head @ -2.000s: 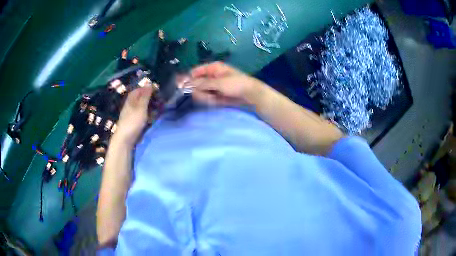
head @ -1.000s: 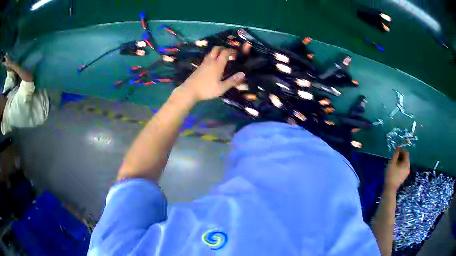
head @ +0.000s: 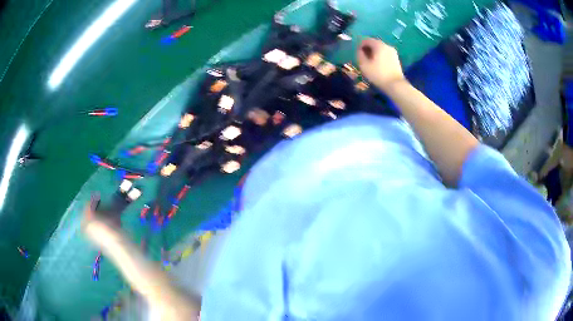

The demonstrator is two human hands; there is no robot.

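Observation:
A pile of black wired units (head: 251, 94) with cream and orange patches lies on the green bench. My left hand (head: 100, 219) is blurred at the lower left, at a separate dark unit with two cream patches (head: 129, 189); I cannot tell whether it grips it. My right hand (head: 379, 63) is above the pile's right end with its fingers curled; I cannot tell if a clip is inside. A small scatter of silvery clips (head: 430, 19) lies on the bench beyond my right hand.
A large heap of silvery clips (head: 496, 72) covers a black tray at the right. Red and blue wire tips (head: 157, 216) stick out at the pile's left edge. The green belt (head: 69, 135) at the far left carries spaced units. Yellow-black floor tape shows below the bench.
The view has turned. My left hand has moved off the pile to the separate unit at its far left. My right hand has moved from the small clip scatter to the pile's right end.

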